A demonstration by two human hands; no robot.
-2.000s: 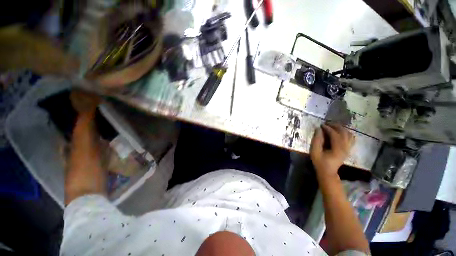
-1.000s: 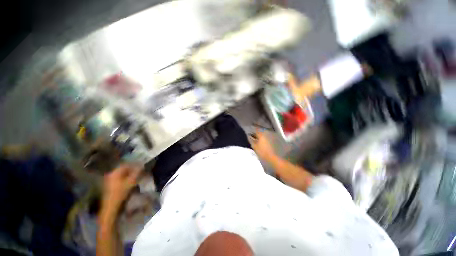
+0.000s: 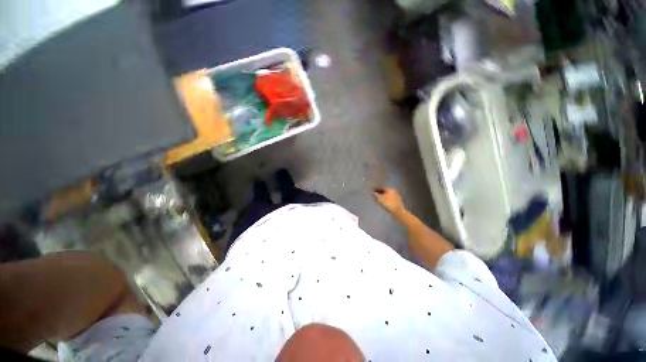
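My right hand (image 3: 388, 201) is small and blurred, held out over the grey floor at the centre. A dark spot shows at its fingertips; I cannot tell whether it holds anything. My left arm reaches to the left edge, and the hand is cut off there. A white-rimmed basket (image 3: 313, 106) stands ahead, left of centre, with red material (image 3: 283, 95) and green and clear material in it. Neither hand is seen touching it.
A long pale tub (image 3: 433, 166) stands right of my right hand, with clutter beyond it. A brown cardboard piece (image 3: 202, 109) and a large dark grey surface (image 3: 78, 99) lie to the left. Bagged items sit at lower left. The grey floor (image 3: 347, 127) runs between basket and tub.
The view has swung right, away from the sewing table and machine. My right hand has left the table edge and is over the floor. My left hand has gone out of view.
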